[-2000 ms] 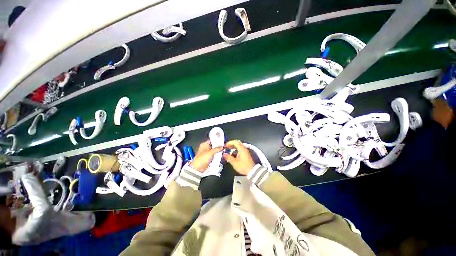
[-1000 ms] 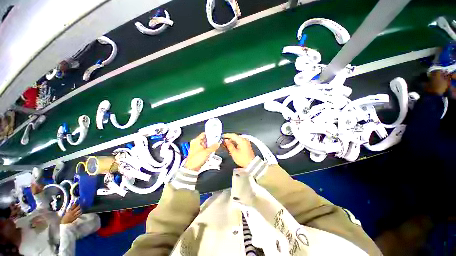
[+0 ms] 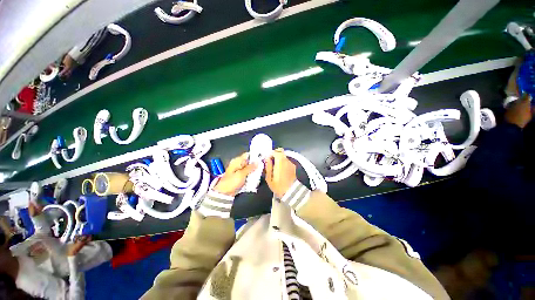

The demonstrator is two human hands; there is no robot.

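A white curved housing (image 3: 260, 144) is held upright in front of me, its round end at the top. My left hand (image 3: 236, 174) is shut on its lower left part. My right hand (image 3: 280, 171) has its fingertips together against the housing's right side; whether they pinch a small part is hidden. Another white curved piece (image 3: 309, 168) lies just right of my right hand. A large tangled pile of white units (image 3: 384, 140) lies to the right. A smaller white pile (image 3: 170, 181) lies to the left. A blue cylinder (image 3: 217, 167) lies between that pile and my left hand.
The green conveyor (image 3: 205, 79) carries several white units behind the black ledge (image 3: 281, 137). A grey support (image 3: 437, 47) slants over the right pile. A tan roll (image 3: 111, 183) and blue holder (image 3: 94, 214) are at left. Other people's hands and sleeves show at both sides and the upper left.
The units on the conveyor have moved left. The held housing has shifted slightly, and my right fingertips have moved in against it. A hand has appeared at the upper left.
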